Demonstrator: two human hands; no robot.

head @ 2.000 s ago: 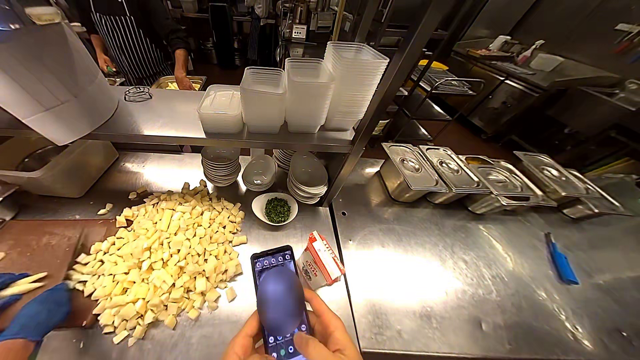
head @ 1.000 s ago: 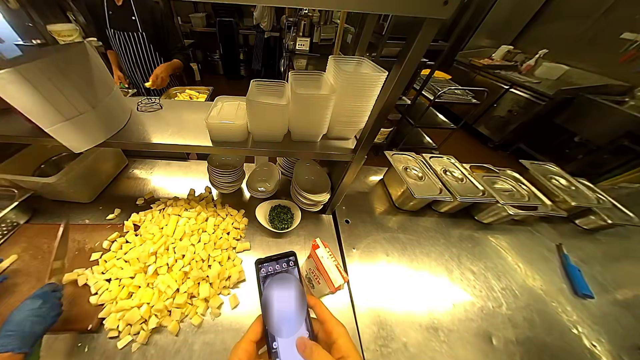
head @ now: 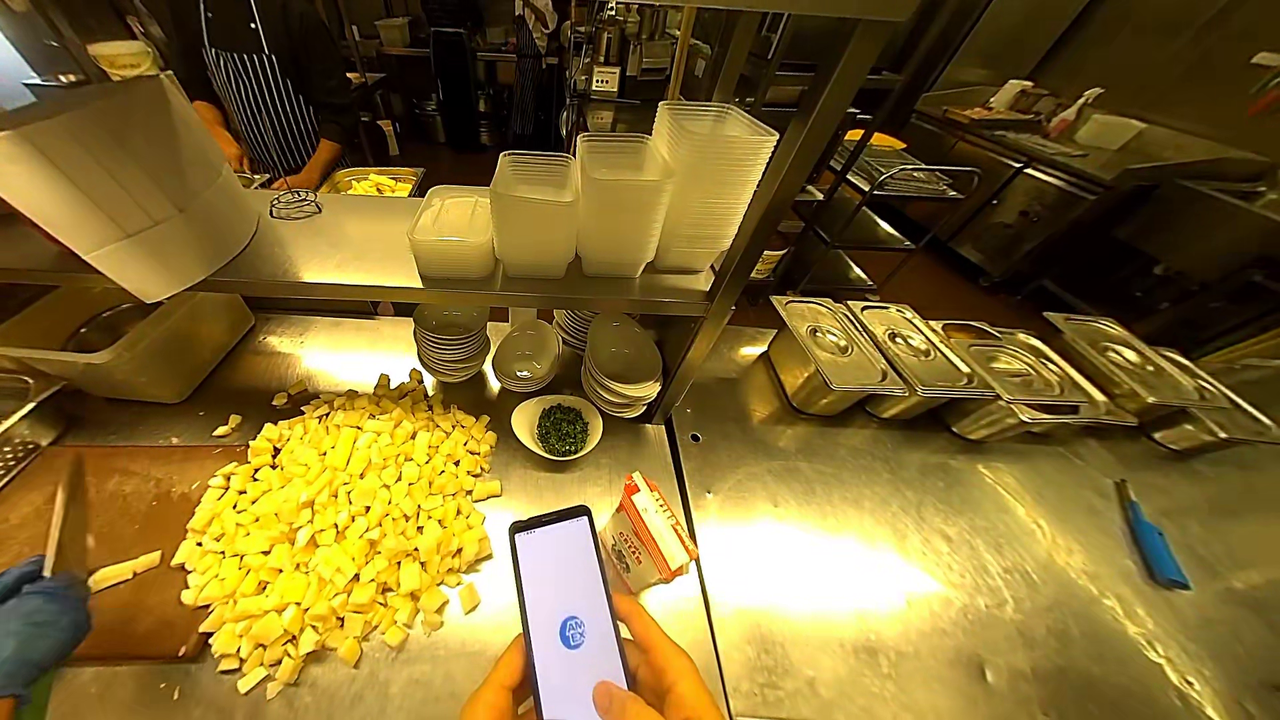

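Note:
A black-edged smartphone (head: 568,610) stands upright at the bottom middle, its screen bright with a logo on white. My left hand (head: 500,685) grips its left edge. My right hand (head: 665,665) holds the right edge, the thumb over the lower screen. Just beyond the phone, to the right, a red and white carton (head: 648,535) lies on the steel counter. A white bowl of chopped green herbs (head: 562,430) sits farther back. Left of the phone spreads a big heap of diced pale yellow vegetable, probably potato (head: 340,520).
At left, a co-worker's blue-gloved hands (head: 40,620) hold a knife (head: 62,515) over a brown cutting board (head: 130,500). Stacked plastic tubs (head: 710,190) stand on the shelf above stacked dishes (head: 620,365). Lidded steel pans (head: 835,350) and a blue-handled tool (head: 1152,545) are at right. Another person stands behind.
The phone's screen has gone from a dark, blurred picture with icons to a white page with a logo. The co-worker's knife, lying on the board one second ago, is now in hand.

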